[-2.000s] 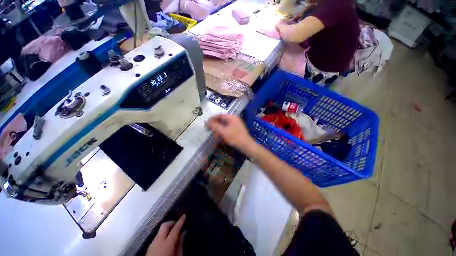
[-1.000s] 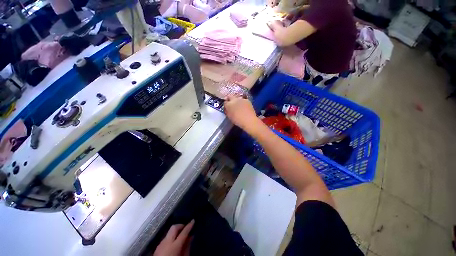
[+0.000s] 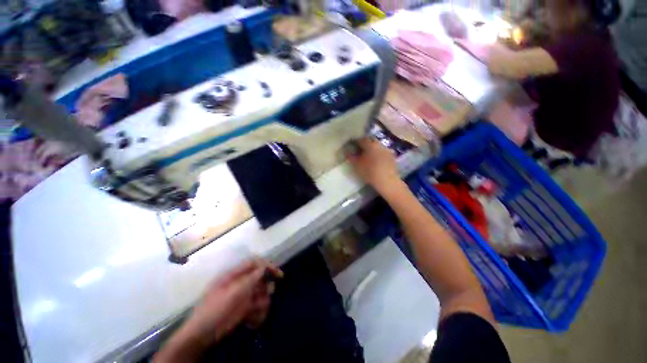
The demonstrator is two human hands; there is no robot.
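The white sewing machine (image 3: 241, 113) with a blue stripe and a lit dark control panel (image 3: 330, 98) stands on the white table. No cloth shows under its needle area (image 3: 186, 205). A black cloth pad (image 3: 273, 186) lies on the bed under the arm. My right hand (image 3: 372, 164) is at the right end of the machine, its fingertips by the small knob low on the head; whether it grips anything is unclear. My left hand (image 3: 238, 296) is blurred at the table's front edge, fingers curled, with a small dark spot at the fingertips that I cannot identify.
A blue plastic basket (image 3: 567, 234) with red, white and dark items stands at the right. Pink cut pieces (image 3: 422, 57) lie on the table behind the machine. A person in a dark red top (image 3: 578, 85) works there. A white board (image 3: 397, 298) is beside my lap.
The view has swung left, showing more white tabletop. My left hand has risen from my lap to the table edge. My right hand has moved from the switch box back to the machine's right end.
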